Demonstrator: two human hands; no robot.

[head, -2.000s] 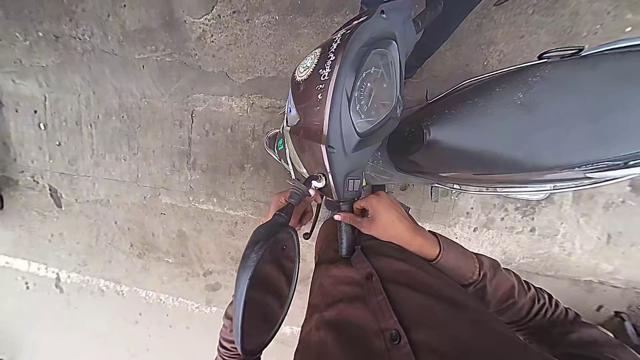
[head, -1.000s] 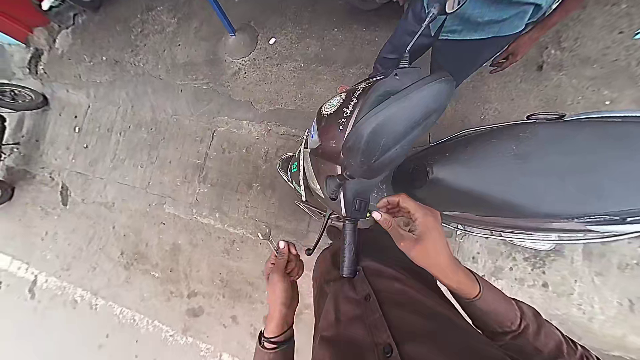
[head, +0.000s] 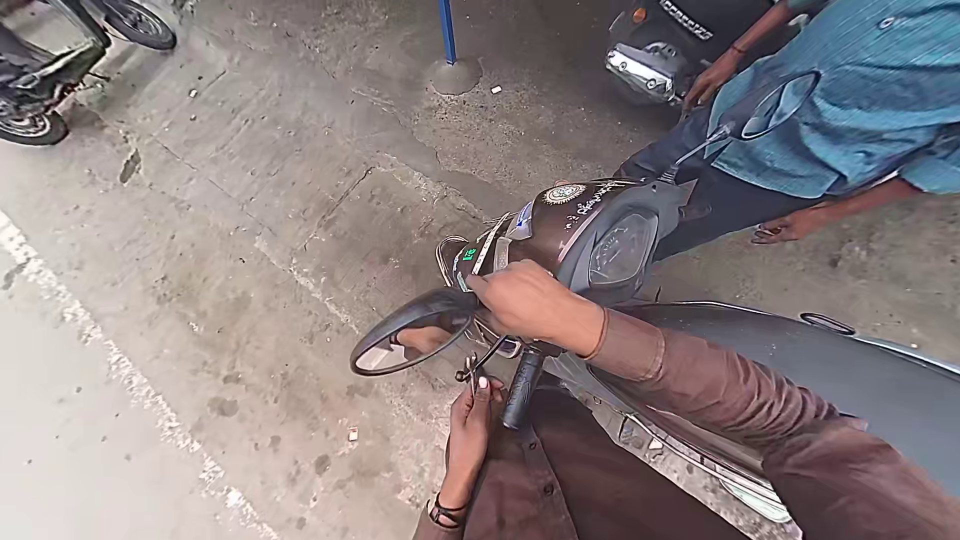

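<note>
A brown scooter's front cover [head: 551, 225] and instrument cluster [head: 621, 249] lie ahead of me. My right hand [head: 529, 304] is curled at the inner end of the near rear-view mirror [head: 412, 334], where its stem is; the fingertips and stem are hidden. Below it, my left hand [head: 474, 416] pinches a small metal spanner [head: 472, 373], beside the brake lever [head: 491, 352]. The tool's upper end is close to the lever's ball tip; whether they touch is unclear. To the right of my left hand is the black handlebar grip [head: 523, 391], with neither hand on it.
A person in a blue shirt [head: 847, 97] stands beyond the handlebar, near the far mirror [head: 776, 105]. The scooter's black seat [head: 735, 349] extends right. Behind are another vehicle [head: 652, 67] and a blue post [head: 448, 34]. Parked two-wheelers [head: 45, 82] are at upper left.
The near mirror, over the instrument cluster one second ago, now points outward to the left. My right hand has moved from beside the grip to the mirror's base. My left hand has come closer to the lever.
</note>
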